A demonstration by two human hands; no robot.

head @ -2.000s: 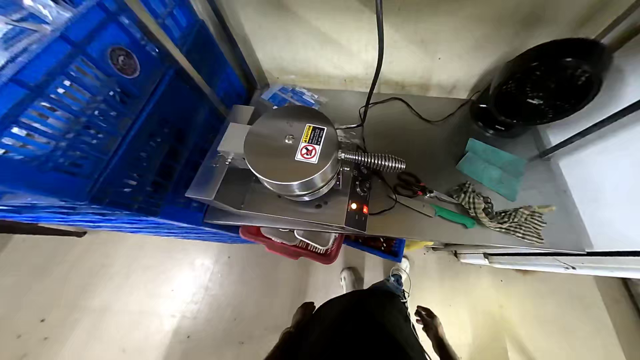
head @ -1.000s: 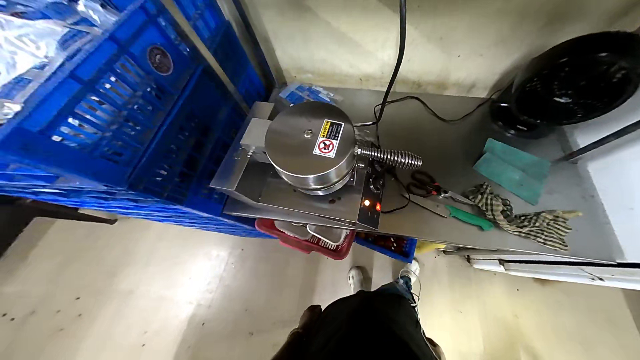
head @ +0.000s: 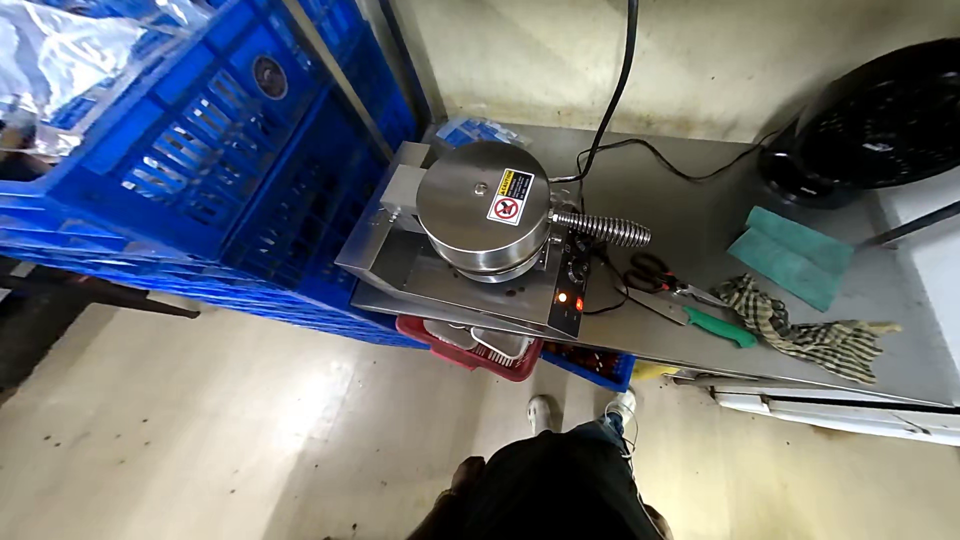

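My left hand point(head: 466, 475) hangs low beside my dark clothing, partly hidden and in shadow; whether it holds anything does not show. At the bottom edge, right of my body, only a small dark part of my right hand point(head: 658, 519) is visible. Both are well away from the steel counter. On it stands a round waffle maker point(head: 480, 196) with its lid down, a coiled spring handle point(head: 604, 229) pointing right and two lights glowing on its control panel point(head: 570, 289). Right of it lie scissors point(head: 651, 274), a green-handled knife point(head: 720, 326) and a checked cloth point(head: 795, 330).
Blue plastic crates point(head: 187, 150) are stacked at the left. A green cloth point(head: 791, 255) and a black fan-like appliance point(head: 885, 120) are at the right. Under the counter's front edge a red basket point(head: 469, 360) and a blue crate point(head: 589, 367) stick out.
The view has shifted left. Two seconds ago my right hand showed with fingers apart beside my body; now it is mostly out of sight. The waffle maker's lid stays down.
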